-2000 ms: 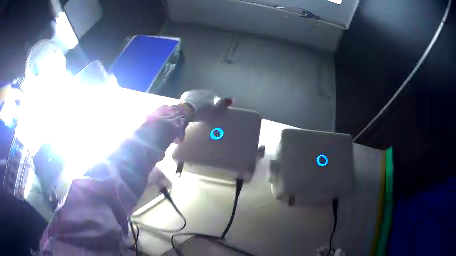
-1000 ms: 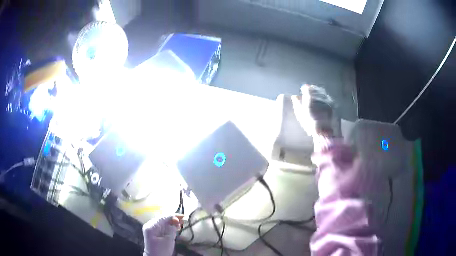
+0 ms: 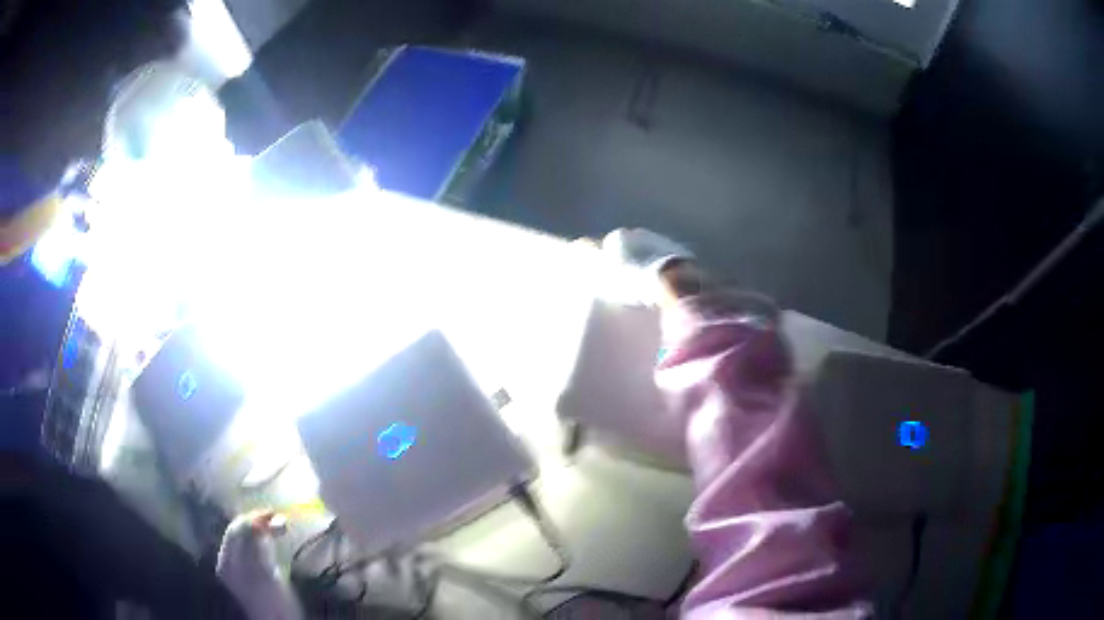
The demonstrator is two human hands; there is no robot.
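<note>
A white rounded projector [image 3: 418, 484] with a blue ring lies turned in the middle, a black cable at its side. A second projector [image 3: 611, 382] lies right of it, partly hidden by my pink sleeve. A third [image 3: 866, 436] lies at the right and a smaller-looking one [image 3: 176, 418] at the left, both with blue rings. My right hand [image 3: 642, 257], gloved and blurred, is at the rear edge of the second projector; its grip is unclear. My left hand [image 3: 252, 545], gloved, is low at the left by the cables, with fingertips blurred; I cannot tell if it holds anything.
Strong glare covers the left of the white bench. A round fan [image 3: 164, 115] stands at the back left, with a blue box [image 3: 436, 115] right of it. Black cables [image 3: 593, 596] lie along the front. Green-yellow edging [image 3: 1017, 484] marks the right end, beside a dark curtain.
First my left hand was at a projector's rear edge; it is now low left. My right arm has come in over the second projector, and its hand has since shifted left in view. The view has also shifted.
</note>
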